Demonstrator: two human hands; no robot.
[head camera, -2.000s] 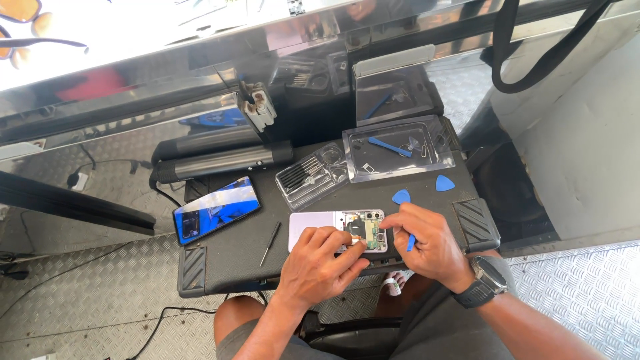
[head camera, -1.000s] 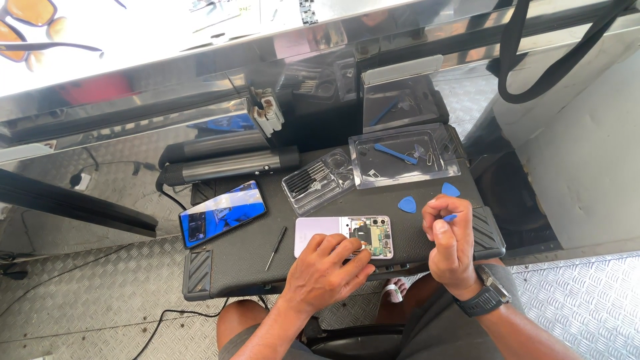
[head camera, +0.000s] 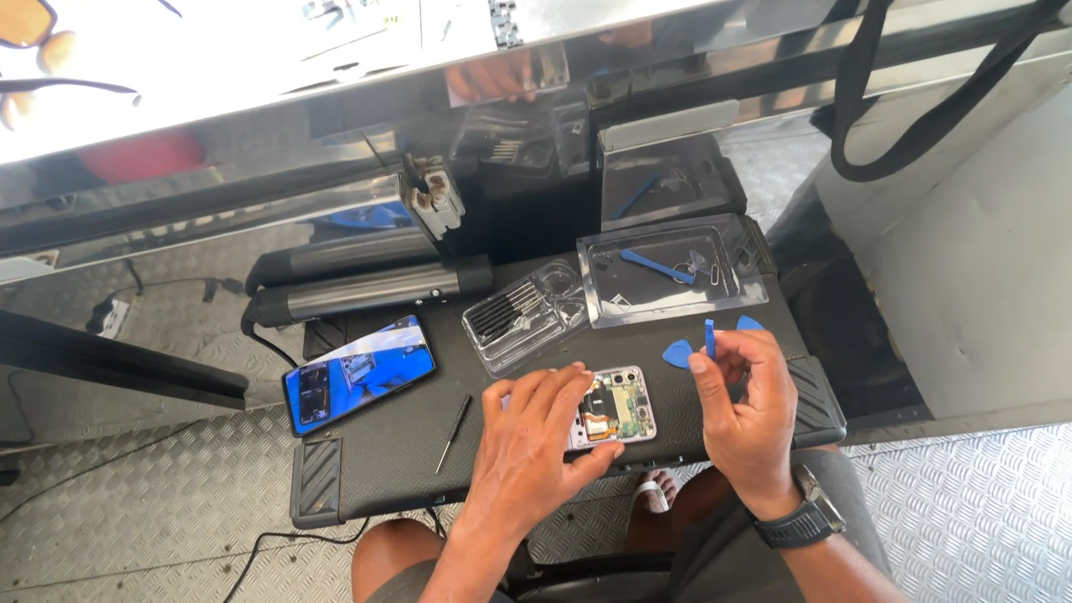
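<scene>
An opened smartphone (head camera: 626, 406) lies on a black case, its circuit board and flex cables bare. My left hand (head camera: 536, 435) spans the phone's left part, fingertips on the top edge and thumb at the bottom edge, hiding much of it. To the right of the phone, my right hand (head camera: 745, 410) is raised and pinches a blue plastic pry tool (head camera: 709, 338) upright between thumb and fingers. Two blue opening picks lie behind that hand, one pick (head camera: 677, 353) in plain sight and the other pick (head camera: 749, 323) partly covered. A small black screwdriver (head camera: 455, 431) rests left of my left hand.
A second smartphone (head camera: 360, 373) with a lit screen lies at the left of the black case (head camera: 377, 477). Behind are a clear tray of screwdriver bits (head camera: 523, 314), a clear plastic tray (head camera: 674, 314) holding another blue pry tool (head camera: 657, 266), and a metal cylinder (head camera: 377, 291) with a cable.
My right hand was over the phone's right end two seconds ago and has moved away to the right. The blue pry tool now points up. My left hand stays at the phone.
</scene>
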